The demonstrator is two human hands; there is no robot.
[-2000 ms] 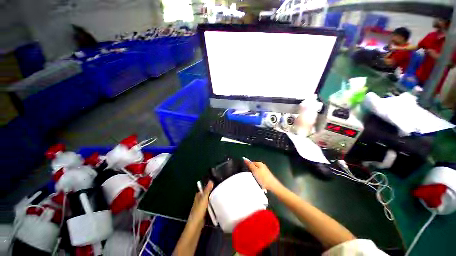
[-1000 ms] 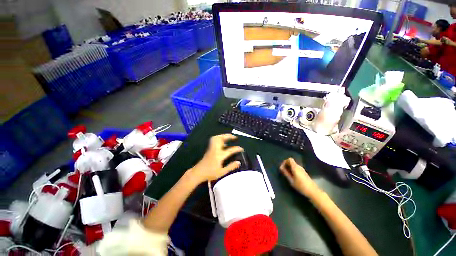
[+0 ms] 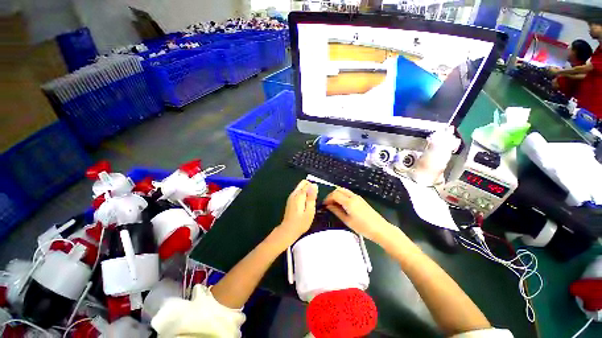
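Note:
A white security camera (image 3: 331, 263) lies at the desk's near edge in front of me, with its red round end (image 3: 342, 314) towards me and its black end away from me. A white antenna runs along each side. My left hand (image 3: 301, 210) is at the left of the black end, fingers pointing up and closed together. My right hand (image 3: 353, 212) is on the right of the black end, fingers curled over it. The hands hide most of the black part, and the fingertip contact is partly hidden.
A blue crate (image 3: 148, 173) heaped with red-and-white cameras (image 3: 130, 272) stands left of the desk. Beyond the desk surface are a keyboard (image 3: 346, 173), monitor (image 3: 396, 76), mouse (image 3: 445, 239), paper (image 3: 422, 203), power supply (image 3: 480, 185) and coiled white leads (image 3: 521, 264). A person in red sits far right.
Since a second ago, my right hand has moved left from the desk to the camera's black end. My left hand has shifted to its left side. The camera has moved slightly right.

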